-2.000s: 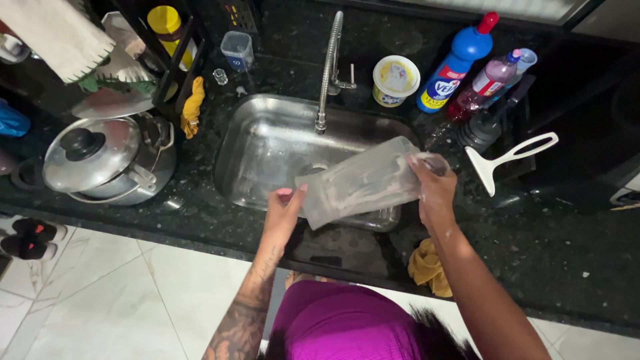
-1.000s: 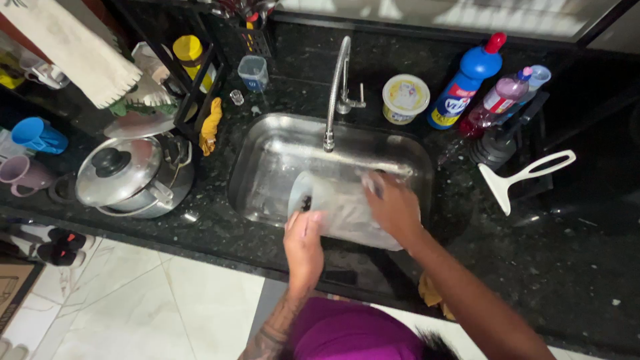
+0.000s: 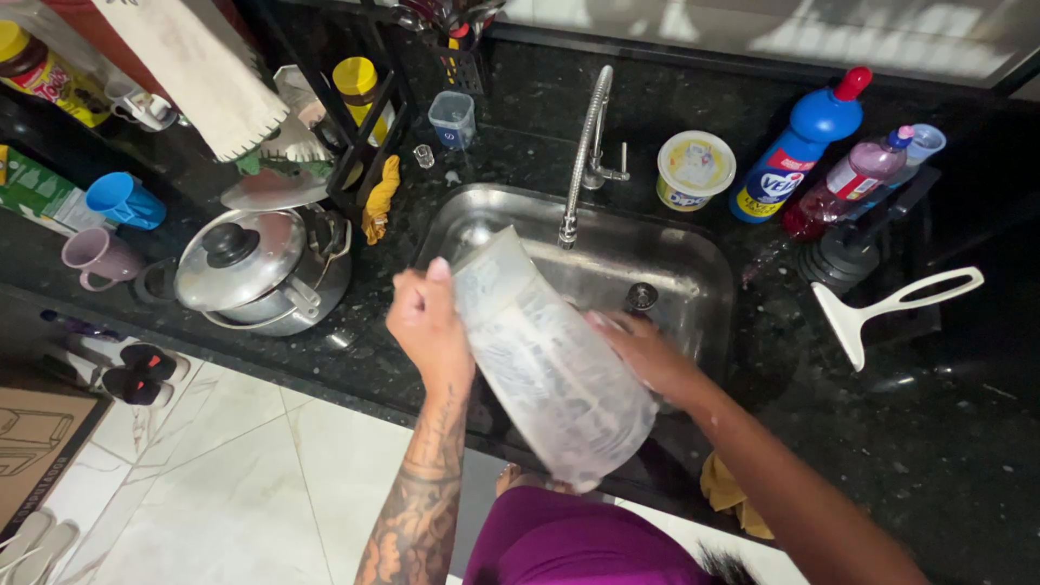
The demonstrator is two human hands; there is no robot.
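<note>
A translucent plastic container (image 3: 561, 366), tall and wet-looking, is tilted over the front edge of the stainless steel sink (image 3: 487, 199). My left hand (image 3: 431, 325) grips its rim at the upper left, with the thumb up. My right hand (image 3: 642, 353) lies along its right side; its fingers are blurred and partly hidden, so whether they grip is unclear. The faucet (image 3: 587, 158) hangs over the basin behind the container, and no water stream shows. The drain (image 3: 642, 297) is visible just behind my right hand.
Left of the sink stand a lidded metal pot (image 3: 244, 260) and a yellow cloth (image 3: 380, 199). Behind and right are a lidded tub (image 3: 695, 169), a blue cleaner bottle (image 3: 796, 150), a pink bottle (image 3: 849, 183) and a white squeegee (image 3: 894, 309). Another yellow cloth (image 3: 731, 491) hangs at the front edge.
The container has gone from low in the basin to a raised, steeper tilt over the sink's front edge. My left hand now holds its rim. Two seconds ago my right hand held its right end.
</note>
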